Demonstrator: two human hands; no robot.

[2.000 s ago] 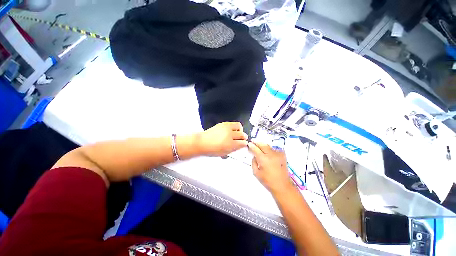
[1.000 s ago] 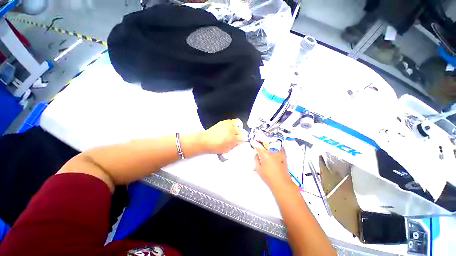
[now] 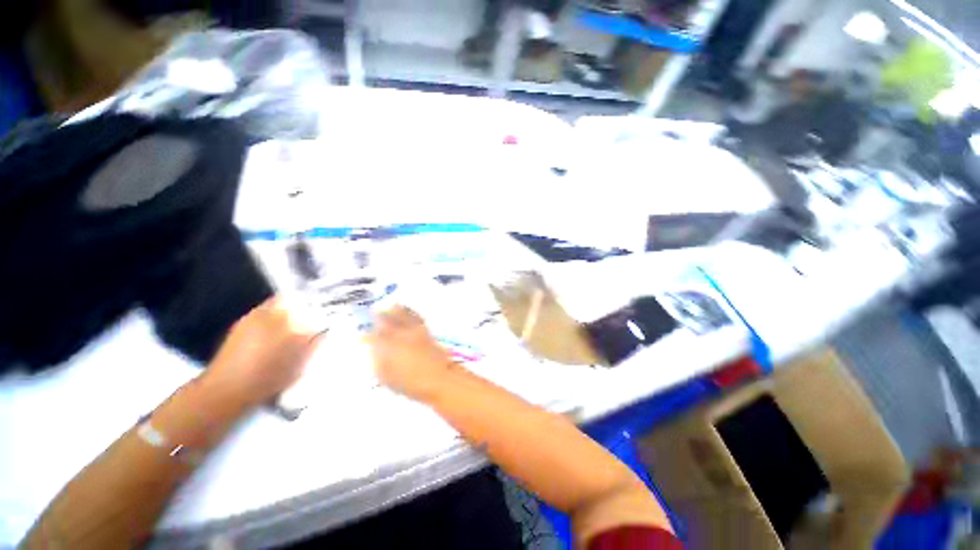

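Observation:
The picture is blurred. The black cloth (image 3: 97, 258) lies at the left with a grey oval patch (image 3: 140, 172) on it; its narrow end runs down to my left hand. My left hand (image 3: 263, 349) is curled at that end, left of the needle area. My right hand (image 3: 403, 349) is just right of it, below the presser foot and needle (image 3: 360, 292), fingers pointing to the needle area. Blur hides whether either hand grips cloth. A small dark bit shows under my left hand. The white sewing machine (image 3: 430, 177) stands behind my hands.
A clear plastic bag (image 3: 242, 81) lies behind the cloth. A black phone (image 3: 632, 328) lies right of a brown patch on the table. A cardboard box (image 3: 849, 430) with something black in it stands beyond the table's front edge at the right. Shelves stand behind.
The view has swung to the right, so cloth, machine and hands appear further left, and the cardboard box has come into view. Both hands remain near the needle, with a wider gap between them.

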